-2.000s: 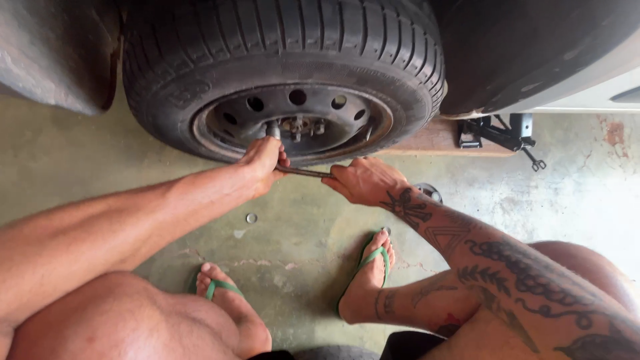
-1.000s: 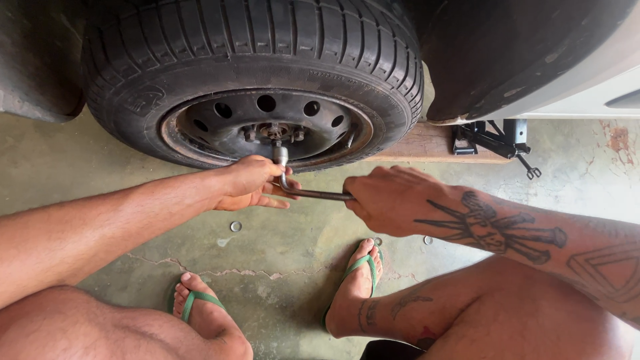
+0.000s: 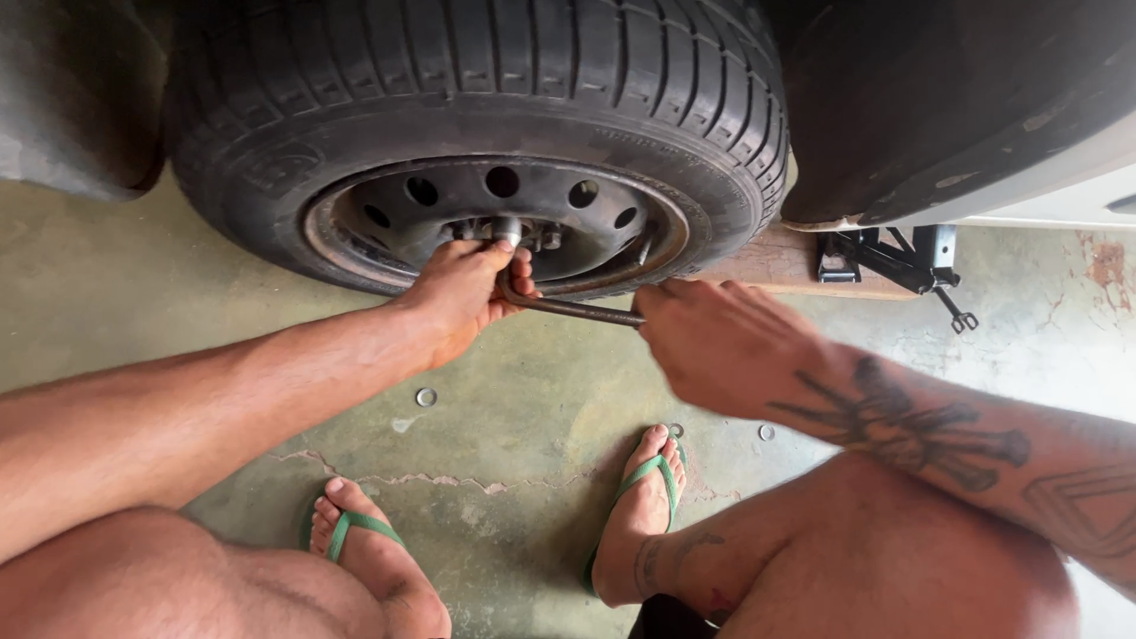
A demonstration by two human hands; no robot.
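An L-shaped lug wrench (image 3: 581,310) runs from the hub of a black steel wheel (image 3: 568,193) toward the right. My left hand (image 3: 470,293) is closed around the bend of the wrench, just below its socket (image 3: 507,232), which is up at the lug bolts; its exact seating is hidden. My right hand (image 3: 723,342) grips the far end of the wrench handle, to the right of the left hand. The tire (image 3: 479,124) stands upright around the wheel, under the car's fender.
A black scissor jack (image 3: 896,257) stands by a wooden plank (image 3: 768,262) at the right. Small metal rings lie on the concrete floor, one (image 3: 426,397) below my left hand, one (image 3: 767,432) below my right. My sandaled feet are under my arms.
The wrench socket, lower and in front of the hub one second ago, is now up among the lug bolts. My left hand has moved up with it. Both hands still hold the wrench.
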